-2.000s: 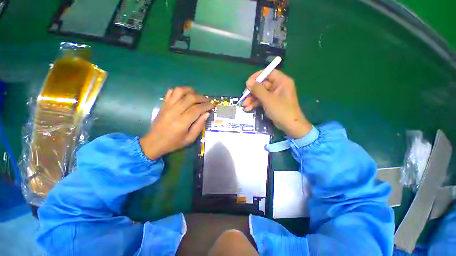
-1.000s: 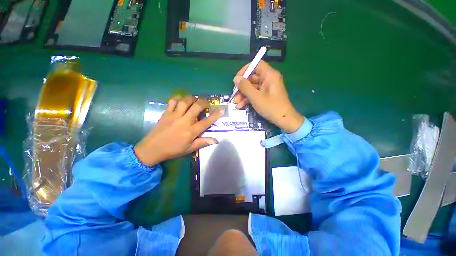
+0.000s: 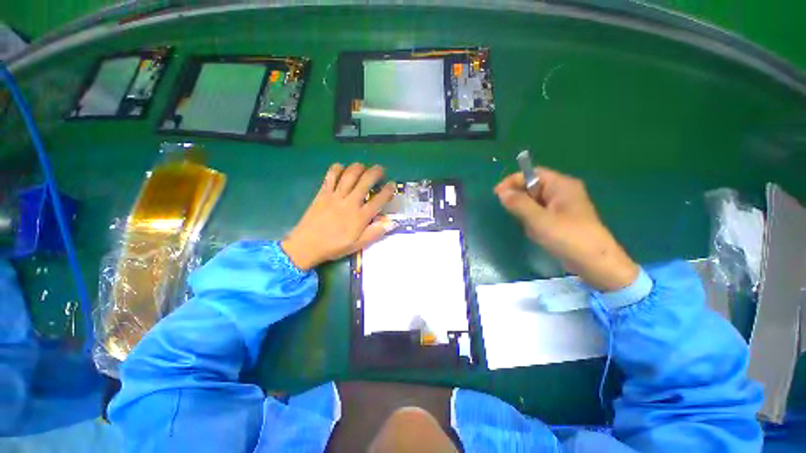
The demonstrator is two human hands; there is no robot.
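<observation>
An opened tablet unit lies in front of me, its silver panel towards me and its mainboard at the far end. My left hand lies over the unit's upper left corner, fingers spread, fingertips at the mainboard's left edge; what is under them is hidden. My right hand is off to the right of the unit, above the green surface, closed around tweezers. The tweezers' upper end shows; their tip is hidden by the hand.
Three more opened tablets lie along the back. Amber film sheets in a clear plastic bag lie at left. A white sheet lies right of the unit. Another clear bag and grey strips lie far right. A blue sleeve shows at far left.
My right hand with the tweezers has moved right, away from the mainboard. My left hand stays at the unit's upper left. The view has shifted and shows more of the back.
</observation>
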